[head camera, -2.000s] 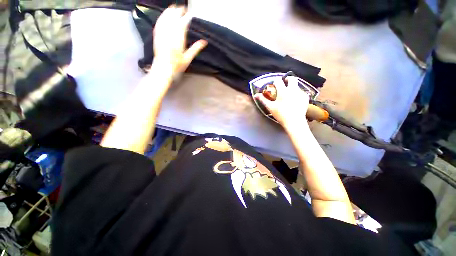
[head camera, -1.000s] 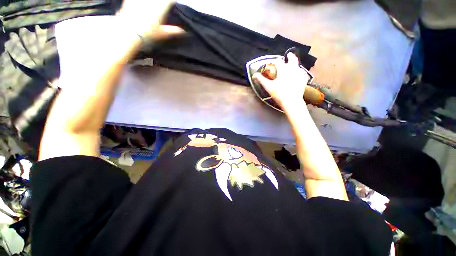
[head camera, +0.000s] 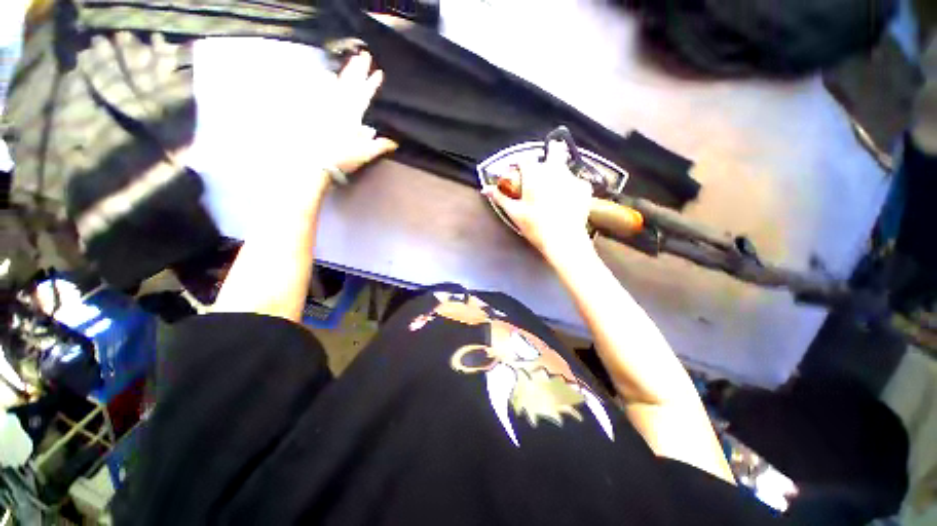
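Observation:
A black sleeve piece (head camera: 452, 92) lies slantwise across the pale pressing table (head camera: 390, 226), from the upper left to the right of the middle. My right hand (head camera: 545, 195) is closed on the steam iron (head camera: 606, 175), by its orange-brown handle. The iron's pointed end faces left and its soleplate rests over the lower edge of the black piece. My left hand (head camera: 354, 118) lies at the left part of the piece, fingers apart; glare blurs it, and whether its fingertips pinch the cloth cannot be told.
The dark steam hose (head camera: 729, 257) runs from the iron off to the right. A crumpled black cloth pile (head camera: 765, 36) lies at the far right. Layered dark cloth (head camera: 134, 195), striped by sunlight, hangs at the left edge. A blue crate (head camera: 118, 344) stands on the floor at lower left.
Since one second ago the iron sits further left along the black piece. My left hand has come back lower and nearer, and the view has shifted so the far cloth pile shows again.

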